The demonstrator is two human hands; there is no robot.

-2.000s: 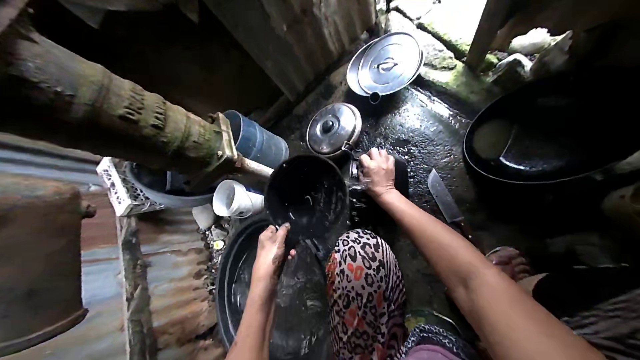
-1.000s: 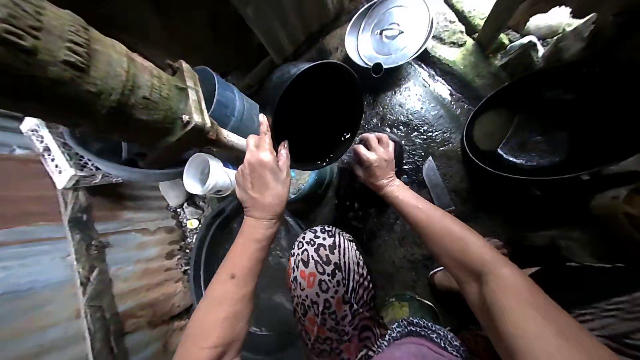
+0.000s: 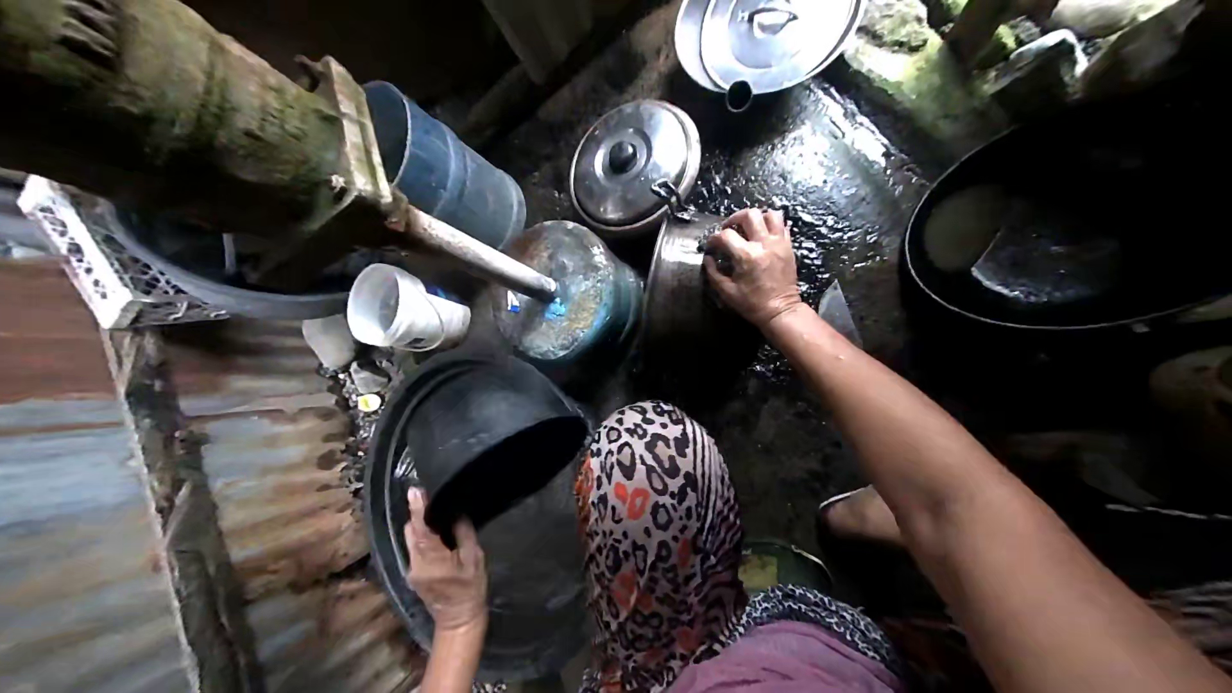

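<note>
My left hand (image 3: 448, 568) grips the rim of a black bowl-like container (image 3: 481, 423), which is tilted over a large black basin (image 3: 385, 549) at lower left. My right hand (image 3: 756, 265) rests on the upper side of a dark-sided metal pot (image 3: 679, 260), fingers curled; what lies under them is partly hidden. Just beyond stands a lidded metal pot (image 3: 635, 164). Left of the dark-sided pot is a round blue-green container (image 3: 568, 294), with the end of a pipe (image 3: 481, 255) above it. A knife blade (image 3: 839, 313) lies on the wet ground behind my right forearm.
White plastic containers (image 3: 380, 306) and a blue barrel-like container (image 3: 448, 173) are at left, near a white plastic crate (image 3: 82, 260). A silver lidded pot (image 3: 770, 43) stands at the top. A wide black vessel (image 3: 1088, 231) holding water is at right, below mossy stones (image 3: 1030, 67).
The black container in my left hand has moved down over the basin, uncovering the blue-green container and the lidded pot. My right hand remains by the dark-sided pot.
</note>
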